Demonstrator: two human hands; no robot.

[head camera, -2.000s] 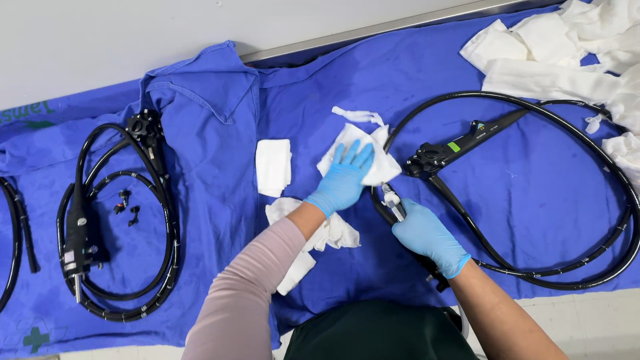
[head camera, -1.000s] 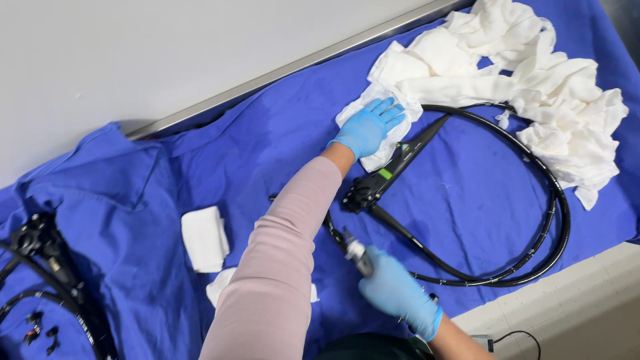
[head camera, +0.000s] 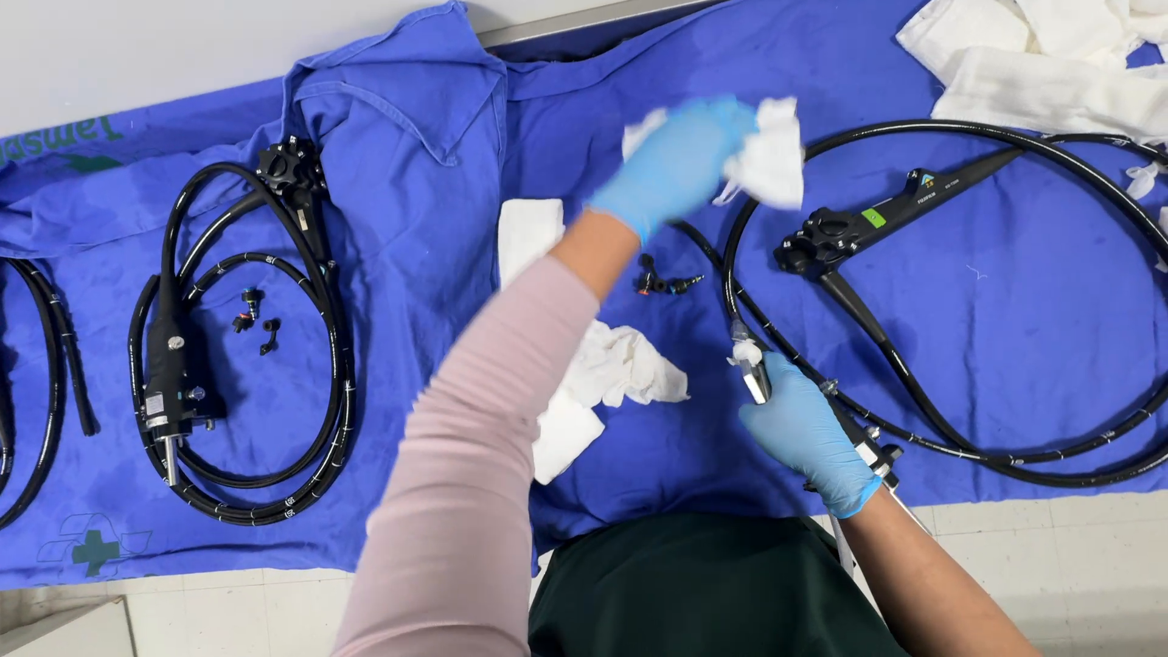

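Observation:
My left hand (head camera: 680, 164), in a blue glove and blurred, grips a white gauze cloth (head camera: 771, 155) above the blue drape. Lower right, my gloved right hand (head camera: 808, 424) is closed around an air gun with a metal barrel (head camera: 756, 376), its tip by a white fitting near the black tube. Beside that hand lies the connector end of a flexible endoscope (head camera: 867, 447). The endoscope's control body (head camera: 876, 219), with a green mark, rests to the right inside the loops of its tube. Small black valves (head camera: 666, 281) sit between my two hands.
A second coiled endoscope (head camera: 169, 365) lies at left, with small valves (head camera: 251, 306) inside its coil; part of another tube (head camera: 55, 365) shows at the far left. Folded gauze (head camera: 529, 233) and crumpled gauze (head camera: 630, 365) lie mid-drape, and a gauze pile (head camera: 1022, 82) at upper right.
My left hand has lifted from beside the gauze pile and moved left, holding a cloth. My right hand still holds the air gun. The view has shifted back to the left.

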